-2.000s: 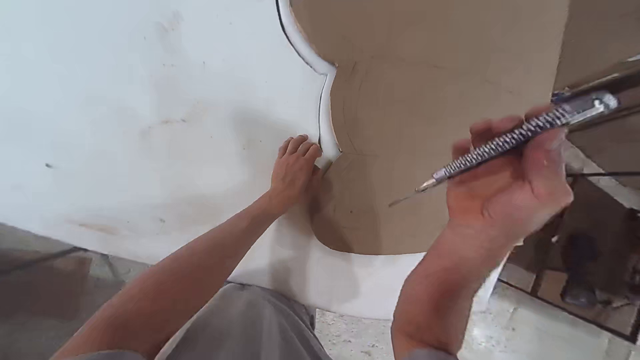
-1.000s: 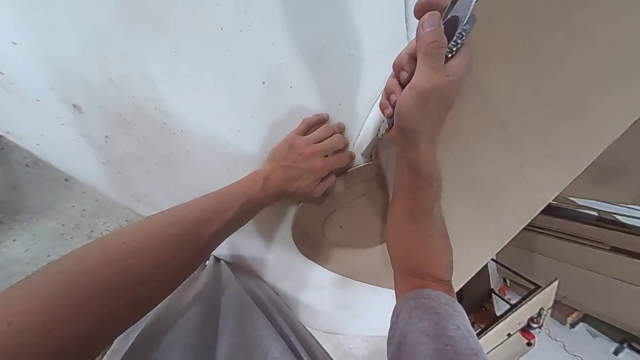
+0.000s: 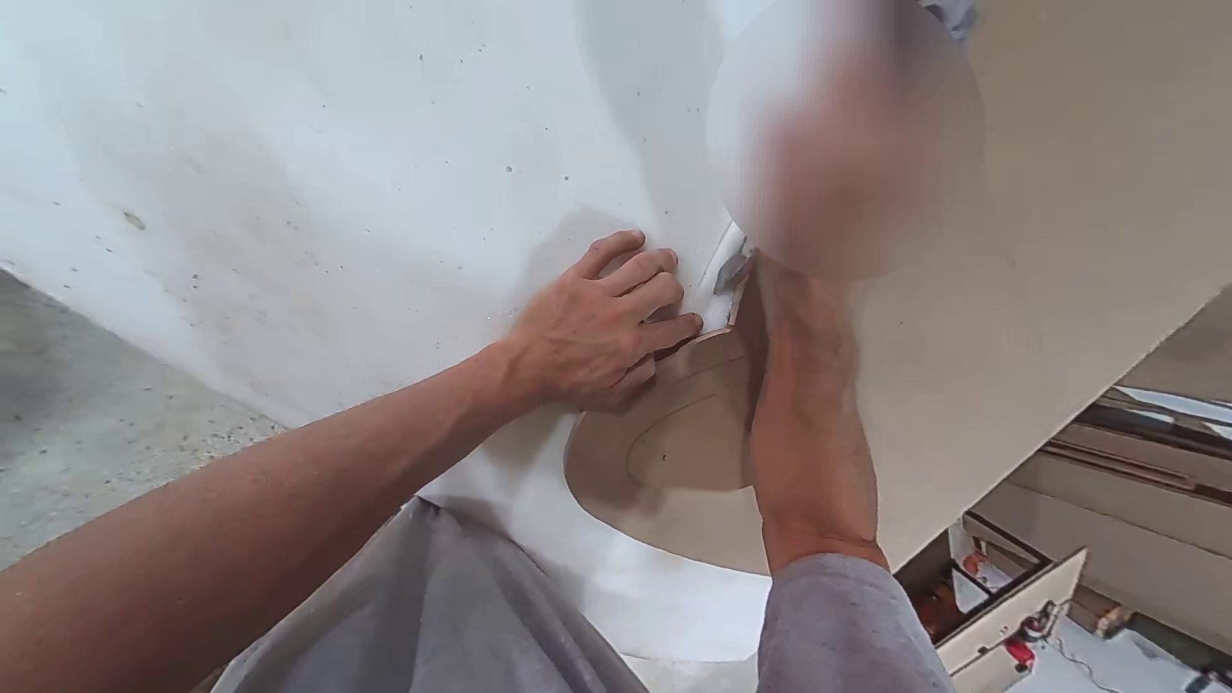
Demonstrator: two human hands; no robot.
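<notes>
My left hand [image 3: 611,332] rests with its fingers apart on the large white sheet [image 3: 337,192], its lower fingers at the edge of a brown board [image 3: 962,366] with a curved outline. Thin curved lines are marked on the rounded lower end of the board. My right hand [image 3: 842,164] is heavily blurred, over the board's edge. Below it a thin grey blade [image 3: 734,271] points down at the notch in that edge, and part of the tool's handle [image 3: 953,14] shows above. The fingers on the handle cannot be made out.
Grey speckled floor [image 3: 96,414] lies at the left beyond the white sheet. At the lower right, below the board's slanted edge, are an open-fronted box or cabinet [image 3: 1011,616], a small red object [image 3: 1018,654] and long stacked panels [image 3: 1136,462].
From the earliest frame, my right hand has come from the right to the board's notch, bringing the tool's tip to its edge. My left hand stays beside the notch. The view has turned and moved closer.
</notes>
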